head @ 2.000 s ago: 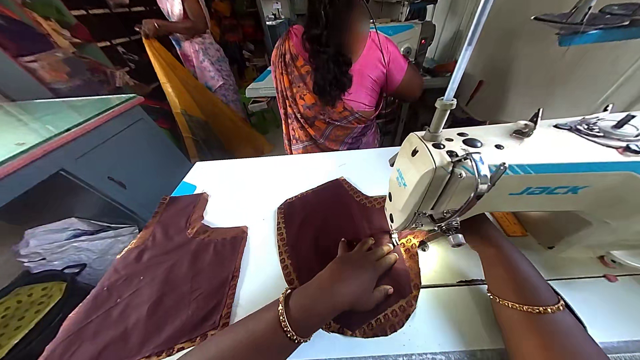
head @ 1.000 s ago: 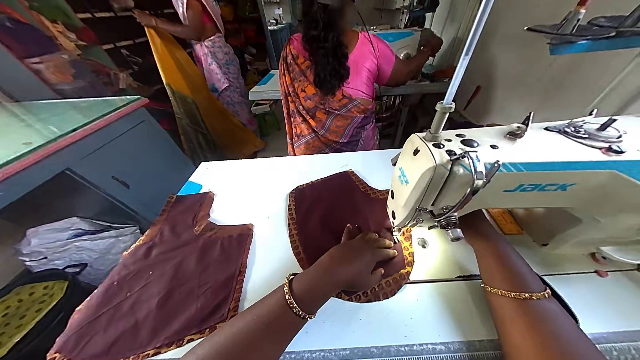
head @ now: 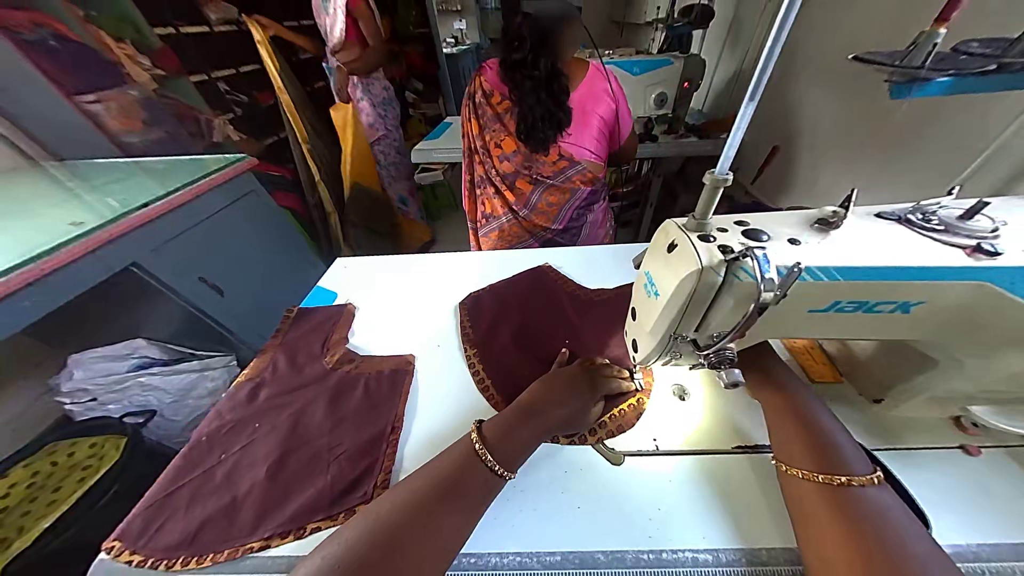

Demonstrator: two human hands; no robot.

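A maroon fabric piece with a patterned gold-brown border (head: pixel 520 328) lies partly under the head of a white Jack sewing machine (head: pixel 872 312). On its lower right part rests my left hand (head: pixel 580 388), flat and with fingers apart, the fingertips close beside the presser foot (head: pixel 638 378). My right hand (head: pixel 760 368) reaches behind the machine head; its fingers are hidden, so what it touches cannot be seen. A second bordered maroon piece (head: pixel 280 432) lies flat on the left of the white sewing table (head: pixel 448 488).
A glass-topped grey counter (head: pixel 160 224) stands at the left, above a plastic bag (head: pixel 144 384) and a black bag (head: pixel 72 480). Beyond the table a person (head: pixel 544 152) sits at another machine; another person (head: pixel 368 104) stands with yellow cloth (head: pixel 356 152). An orange ruler (head: pixel 812 360) lies behind the machine arm.
The bordered piece under the machine has turned, its curved lower edge now running round by the presser foot. My left hand stays on it. The seated person's arm has come down from the far machine.
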